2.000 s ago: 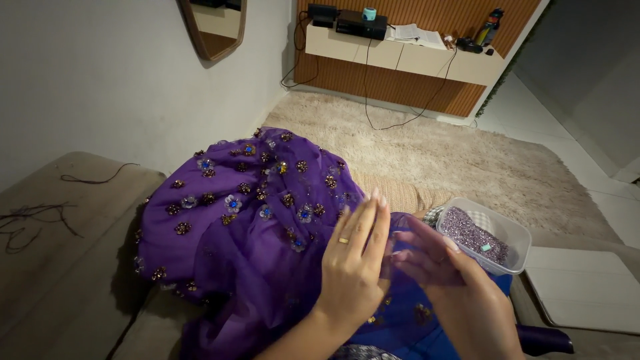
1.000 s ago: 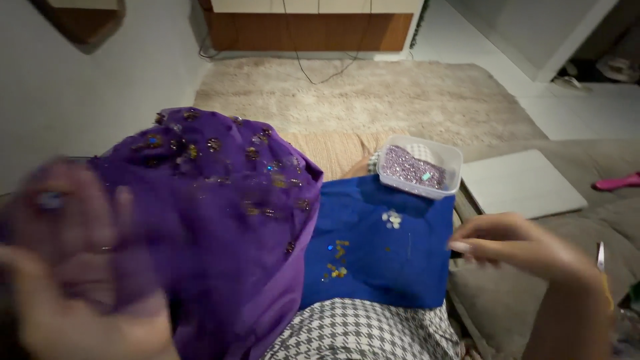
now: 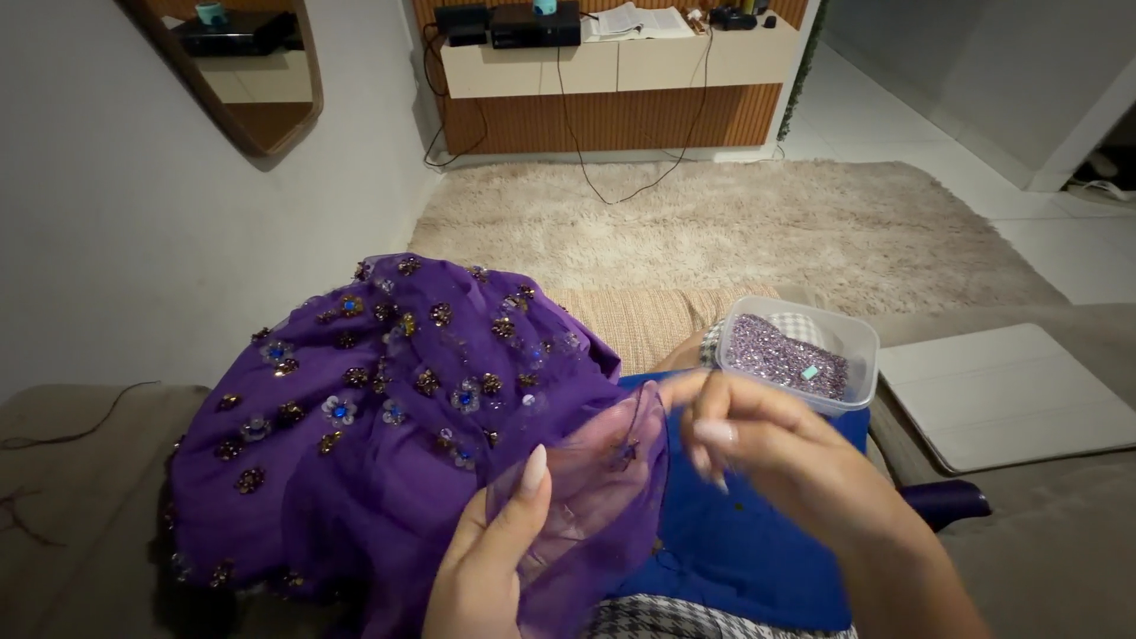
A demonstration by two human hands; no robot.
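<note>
Purple tulle fabric [image 3: 399, 461] with beaded and sequined flowers lies heaped across the left of my lap. My left hand [image 3: 532, 532] holds a sheer edge of it, thumb on top and fingers spread beneath, near a small dark flower [image 3: 627, 453]. Just right of that edge is my right hand [image 3: 737, 426], thumb and fingers drawn together and slightly blurred; whether a needle or thread is between them I cannot tell. Blue cloth [image 3: 754, 532] covers my lap below. Behind the right hand, a clear plastic container [image 3: 865, 355] holds purple beads [image 3: 781, 355] and a small turquoise piece.
A flat light-coloured case [image 3: 1012, 390] rests on the sofa at right, with a dark rounded object [image 3: 950, 504] near my right forearm. Dark thread [image 3: 80, 430] lies on the left sofa arm. Beyond are a shaggy rug [image 3: 710, 213] and a wall-mounted cabinet [image 3: 621, 67].
My left hand has moved right with the purple tulle, which now covers part of the blue cloth. My right hand has come from the right side to beside the tulle's edge.
</note>
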